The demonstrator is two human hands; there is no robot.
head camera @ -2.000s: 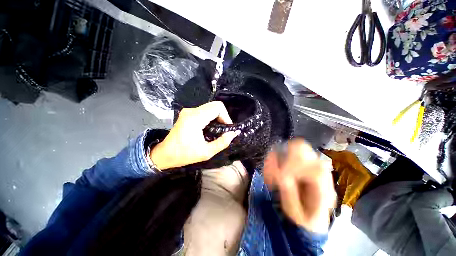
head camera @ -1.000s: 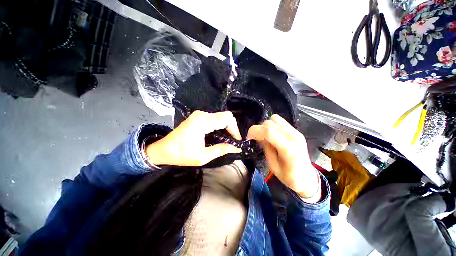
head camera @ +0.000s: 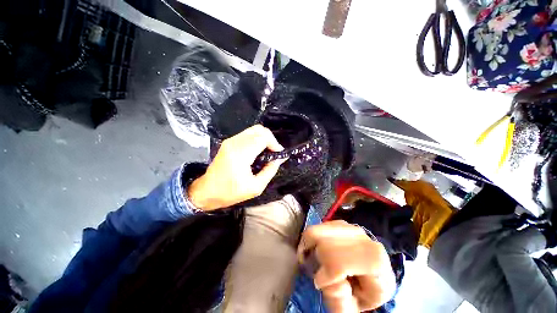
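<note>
A black textured garment lies bunched in front of me. Its narrow beaded trim shows white and silver flecks. My left hand pinches the trimmed edge between thumb and fingers. My right hand is off the garment, lower right, over the denim, blurred, with its fingers curled and fingertips near each other. No needle or thread can be made out at its fingertips, so I cannot tell whether it holds one.
On the white table are black-handled scissors, a brown flat strip, a floral pouch and yellow handles. A plastic bag hangs below. A red rim, mustard cloth and a person's grey sleeve or clothing are right.
My right hand was at the trim beside my left hand a second ago; it has moved away, down and towards me. My left hand still pinches the edge, and the trim opening shows again.
</note>
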